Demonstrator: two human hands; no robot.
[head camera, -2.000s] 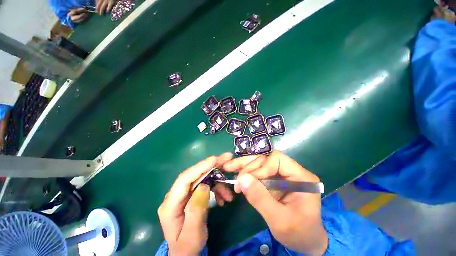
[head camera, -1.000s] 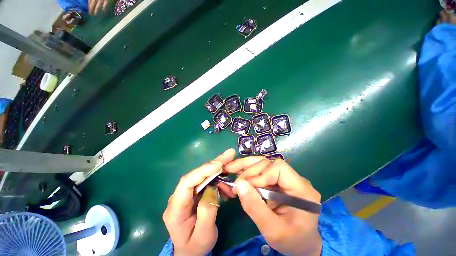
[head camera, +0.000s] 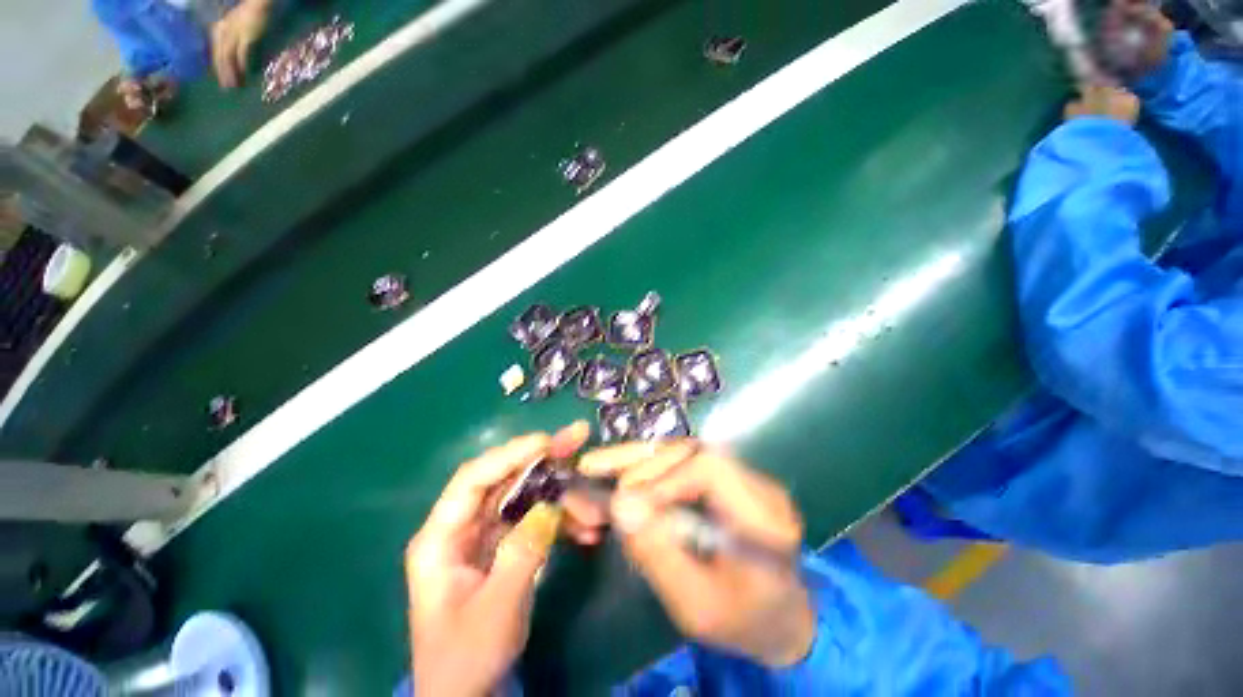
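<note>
My left hand, with a yellow-tan cover on the thumb, holds a dark rounded-square housing tilted between thumb and fingers. My right hand holds slim metal tweezers like a pen, blurred, with the tip end at the housing; the exact tip is hidden. Just beyond the hands, several similar housings lie in a cluster on the green bench. One at the top has a silvery tab sticking out. A tiny pale square lies left of the cluster.
A white rail separates the bench from a green belt with spaced housings. A small fan's white base is at lower left, near a metal post. A person's blue sleeve is at right; another person's hand is at upper left.
The view has shifted, so the bench and cluster sit further left. The units on the belt stand differently along the rail. The right hand and tweezers are now blurred; both hands keep their holds.
</note>
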